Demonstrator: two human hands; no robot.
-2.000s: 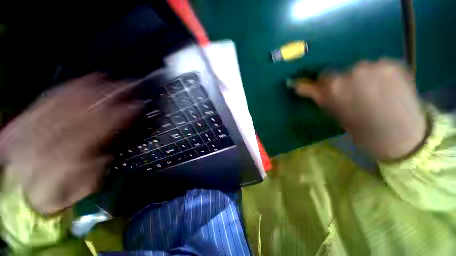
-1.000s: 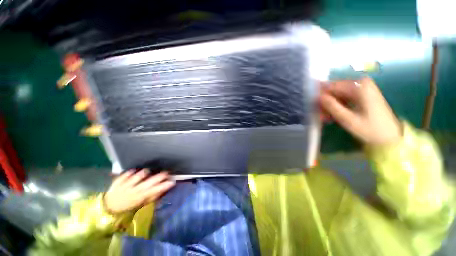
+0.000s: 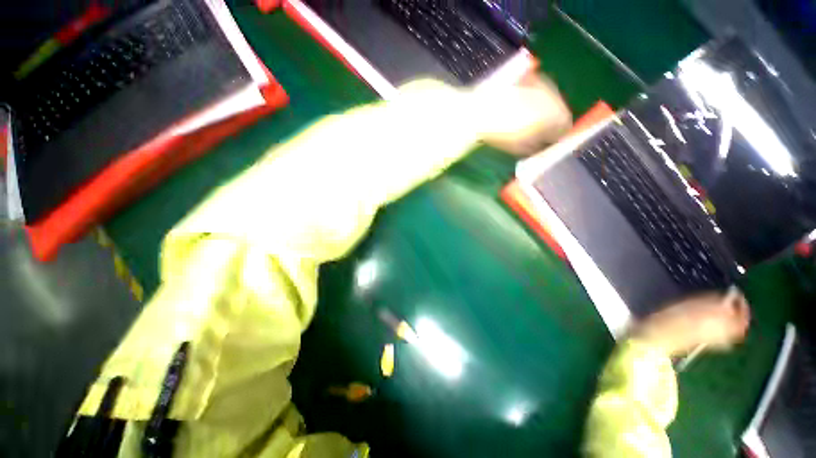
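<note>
An open laptop (image 3: 601,215) lies turned at the right on a white liner (image 3: 598,291) over a red tray (image 3: 537,219). Its glossy black screen (image 3: 747,161) reflects a lamp. My left hand (image 3: 534,116), blurred, is between this laptop's left side and the corner of another laptop (image 3: 385,45). My right hand (image 3: 698,322), also blurred, is at the first laptop's right side, fingers bent. The fingertips of both hands are unclear, so anything held is hidden. Yellow USB sticks (image 3: 387,360) lie loose on the green bench (image 3: 465,241).
Another open laptop (image 3: 116,116) sits on a red tray (image 3: 148,179) at the upper left. Part of a further device (image 3: 792,402) shows at the lower right edge. Dark pens (image 3: 170,394) are on my left sleeve. Grey floor (image 3: 45,295) shows at the left.
The view has swung from one laptop close in front to several laptops across the bench. My left arm now reaches far forward; my right hand is at a different laptop's side.
</note>
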